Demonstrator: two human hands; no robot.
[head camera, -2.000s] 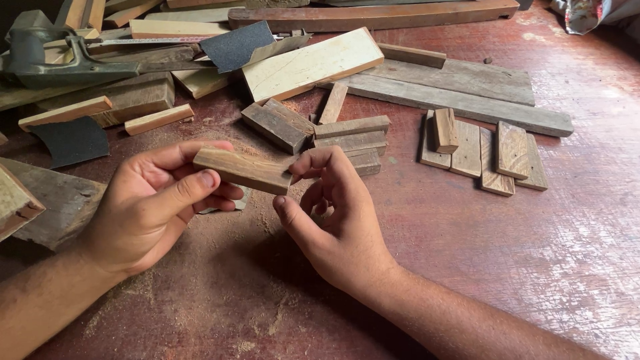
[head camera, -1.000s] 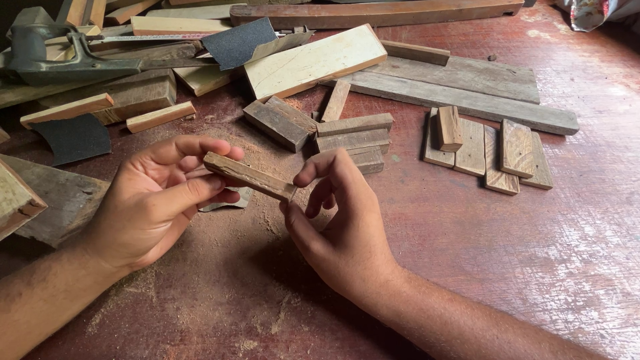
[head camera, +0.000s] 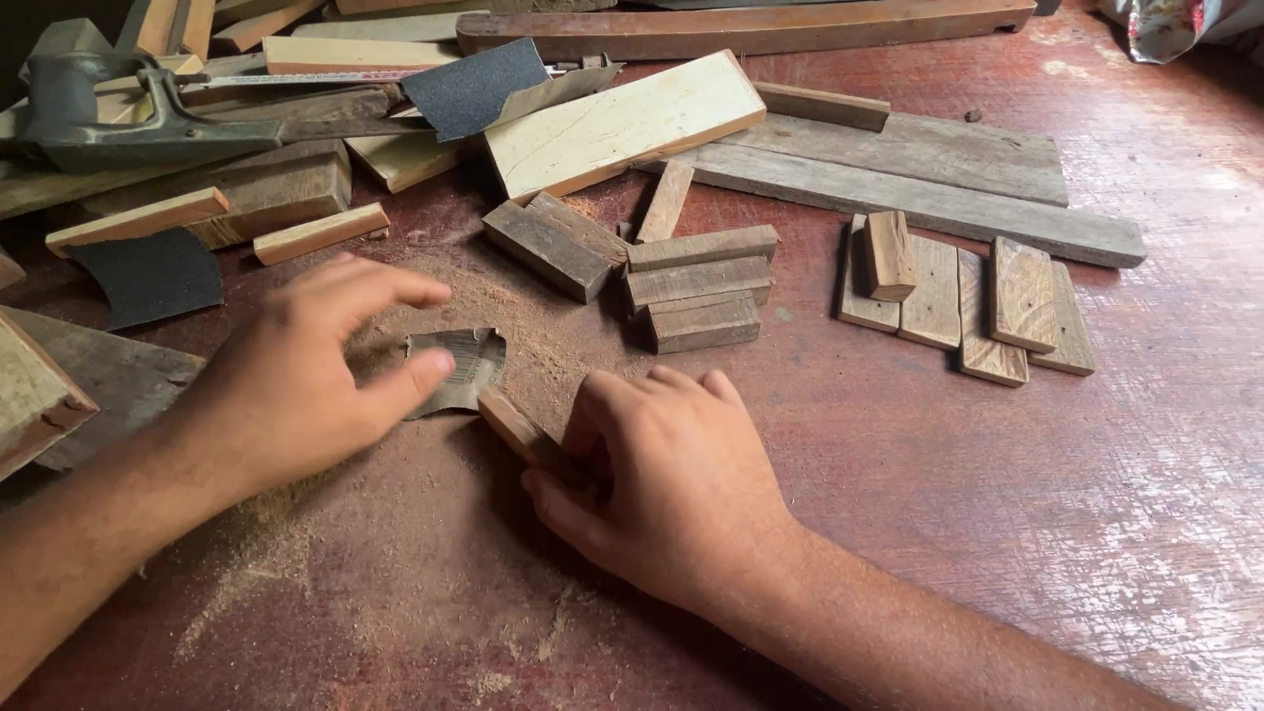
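Observation:
My right hand (head camera: 671, 474) grips a small wooden block (head camera: 518, 427) low over the dusty table, its fingers covering the block's right end. My left hand (head camera: 316, 355) holds nothing; thumb and fingers are apart, the thumb tip over a worn, curled piece of sandpaper (head camera: 479, 367). Sawdust (head camera: 523, 316) lies around the sandpaper. Beyond my right hand is a group of dark wooden blocks (head camera: 701, 281). Farther right, several lighter wooden pieces (head camera: 928, 291) lie side by side, with two more blocks resting on top of them.
A hacksaw (head camera: 148, 128) lies among wood offcuts at the back left. Dark sandpaper sheets (head camera: 148, 276) lie at the left and on a pale board (head camera: 622, 123). Long grey planks (head camera: 918, 197) stretch across the back right. A reddish wooden bar (head camera: 741, 32) lies along the back.
My left hand has let go of the block and moved away to the left, its fingers spread. My right hand has lowered the block beside the curled sandpaper, which now shows more fully.

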